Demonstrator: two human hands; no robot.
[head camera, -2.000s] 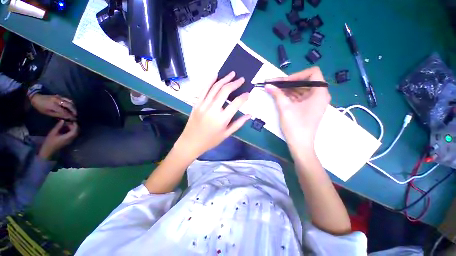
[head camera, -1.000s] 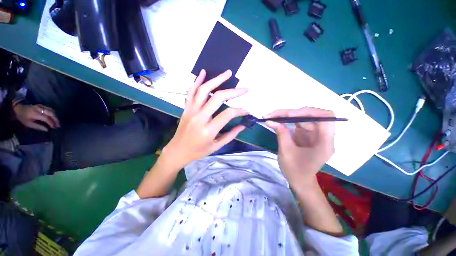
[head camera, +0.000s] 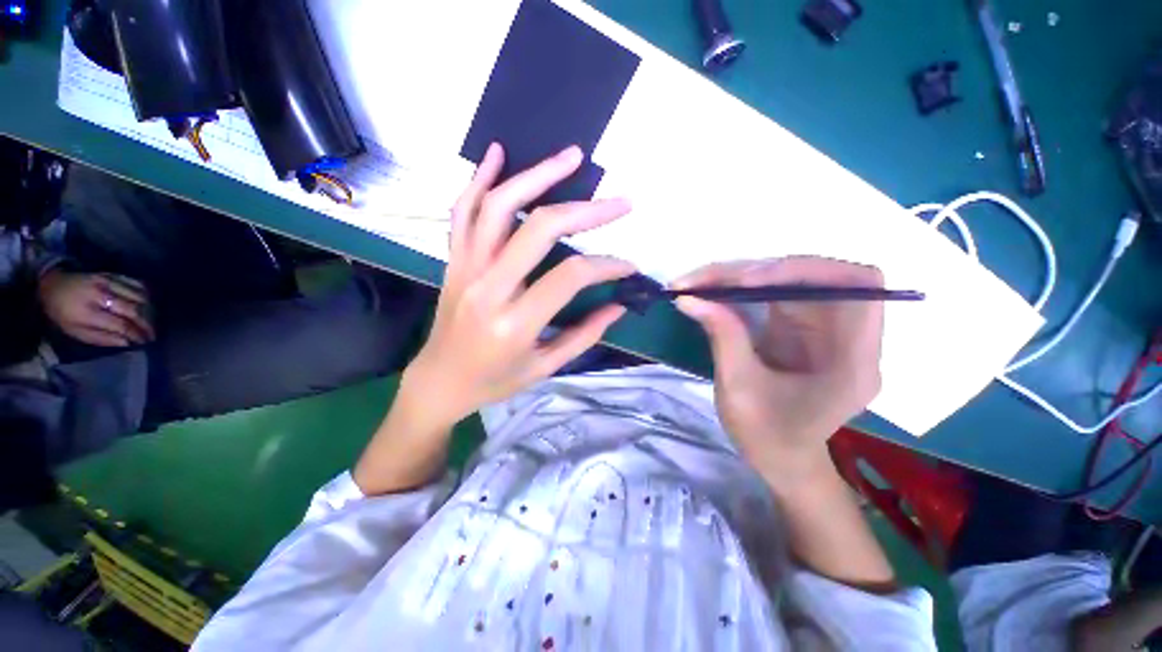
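Note:
My left hand (head camera: 516, 287) holds a small black part (head camera: 640, 292) between thumb and forefinger, beside the near edge of a long white strip (head camera: 765, 191). Its other fingers spread over the strip and the lower end of a matte black pad sheet (head camera: 551, 83). My right hand (head camera: 796, 344) holds dark tweezers (head camera: 816, 294) like a pen, handle pointing right. The tweezer tip touches the black part. Whether a pad is at the tip is too small to tell.
Glossy black assemblies (head camera: 293, 96) with wire ends lie on white paper at upper left. Loose black parts (head camera: 937, 87), a pen (head camera: 1016, 108) and a looped white cable (head camera: 1051, 255) are on the green bench. Another person's hand (head camera: 96, 306) is at left; a sleeve shows at lower right.
The tweezers have moved from the pad sheet's edge down to the black part. My left thumb and forefinger have taken hold of that part, which lay on the bench edge. The view has shifted.

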